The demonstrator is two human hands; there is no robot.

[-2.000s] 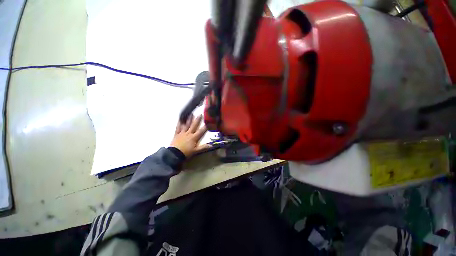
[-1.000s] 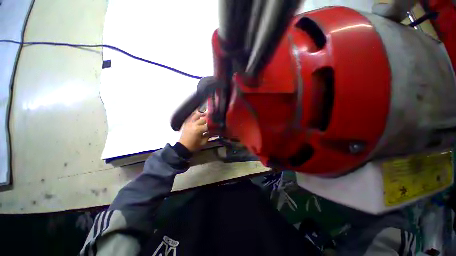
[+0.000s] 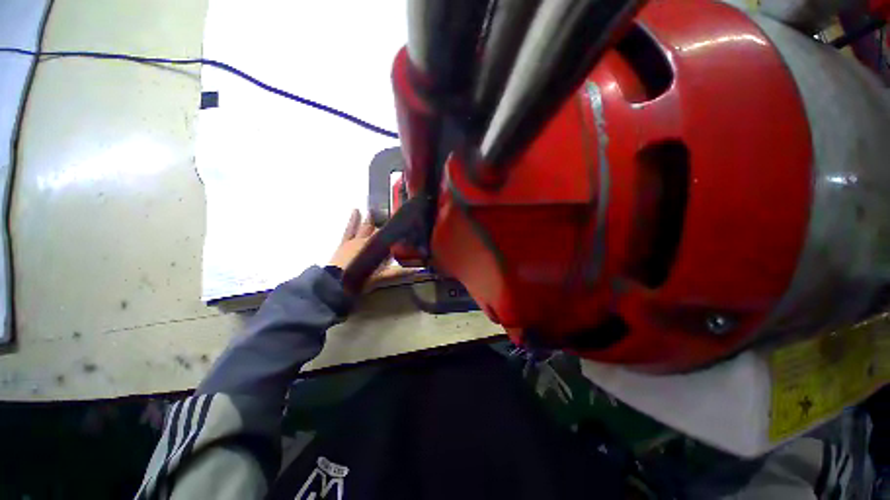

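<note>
The straight-knife cutting machine (image 3: pixel 625 186), with a red and grey motor body, fills the right half of the view. Its metal rods (image 3: pixel 449 49) rise toward the camera at the top. Part of its grey base plate (image 3: pixel 449 295) shows at the table's front edge. My left hand (image 3: pixel 359 252) lies flat on the white marker paper (image 3: pixel 283 195) at the front edge of the fabric stack, fingers apart, partly behind the dark curved lever (image 3: pixel 385 244). It holds nothing visible. My right hand is not visible; only a striped sleeve shows below the machine at lower right.
A thin dark cable (image 3: pixel 293 102) runs across the paper and the pale worn table (image 3: pixel 107 195). Another paper-covered lay (image 3: pixel 12 107) is at the far left. A small dark patch (image 3: pixel 210 100) is at the paper's left edge. Fabric scraps lie on the green floor.
The motor body looks larger and reaches lower in view. The dark lever has swung and now crosses in front of my left hand, whose fingers have spread flat. The grey handle shows more.
</note>
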